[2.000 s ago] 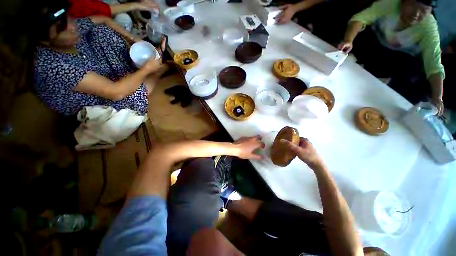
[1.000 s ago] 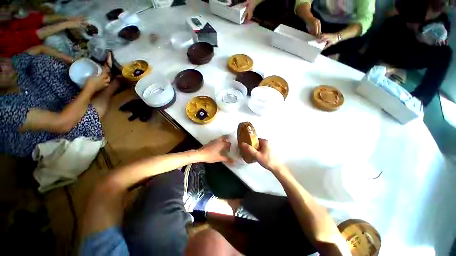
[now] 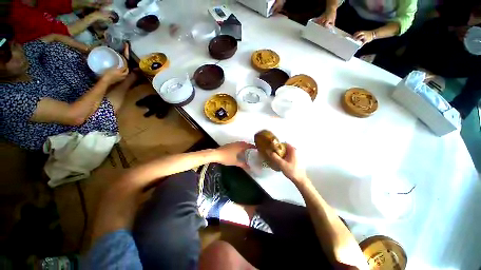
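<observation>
My right hand (image 3: 291, 162) grips a palm-sized yellow-brown round carved piece (image 3: 268, 141), held tilted just above the near table edge. My left hand (image 3: 236, 154) is beside it, with its fingers at the left side of a small white or clear cup (image 3: 257, 162). The cup is low, under the held piece; the fingers' far side is hidden. A yellow-brown round dish (image 3: 220, 108) with a dark square knob lies beyond my left hand. A white tub (image 3: 292, 101) and a clear tub (image 3: 253, 97) stand beyond the held piece.
The white table (image 3: 327, 137) bears brown discs (image 3: 209, 77), yellow-brown discs (image 3: 361, 102) and a large translucent tub (image 3: 393, 198) with a thin stick. Another carved disc (image 3: 384, 254) lies by my right forearm. White cartons (image 3: 427, 105) and a printed box (image 3: 219, 15) are farther off. Several people sit around.
The view has shifted right since the first frame. The held piece has tipped from upright to a slant. My left hand, at first open-fingered, is now closed in around the cup's side.
</observation>
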